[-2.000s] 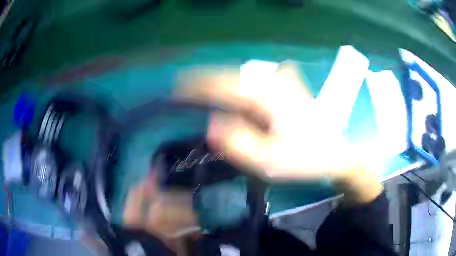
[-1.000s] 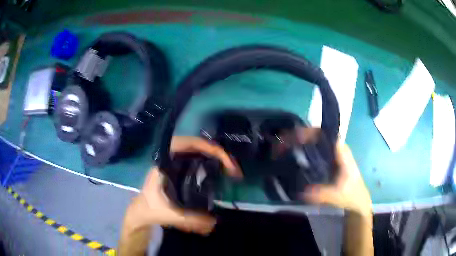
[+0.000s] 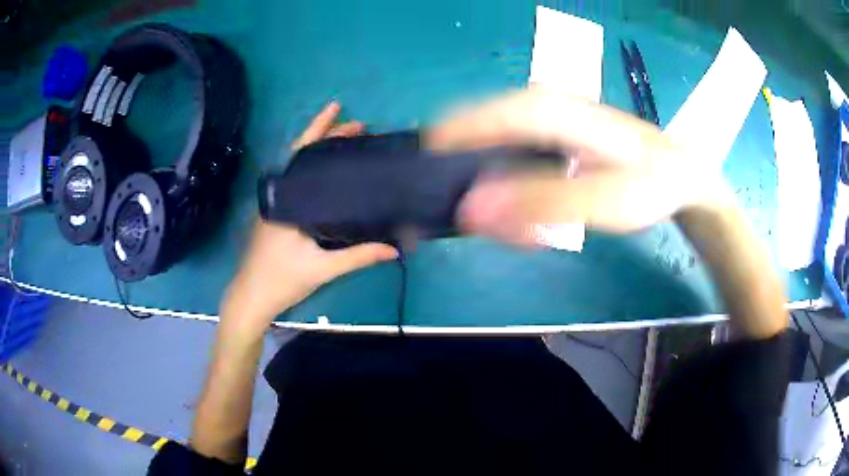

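Note:
A black, blurred object (image 3: 372,186), which looks like the headphones seen edge-on, lies between my hands above the middle of the bench. My left hand (image 3: 298,251) grips its left end, with the thumb along the lower side and fingers behind the upper side. My right hand (image 3: 577,177) is motion-blurred and grips its right part, thumb in front and fingers over the top. The ear cups and any label on this piece cannot be made out. A thin black cable runs down from below it to the bench edge.
Nested black headphones (image 3: 209,112) with white labels stand at left, beside a silver-grey box (image 3: 28,165) and a blue cap (image 3: 65,72). A white label sheet (image 3: 566,56), black tweezers (image 3: 640,84), white strips (image 3: 721,93) and a blue-rimmed tray (image 3: 838,214) are at right.
The headphones, earlier held with the arch upright and cups toward me, now show as a compact dark shape. My right hand has moved up and over them. The view has shifted.

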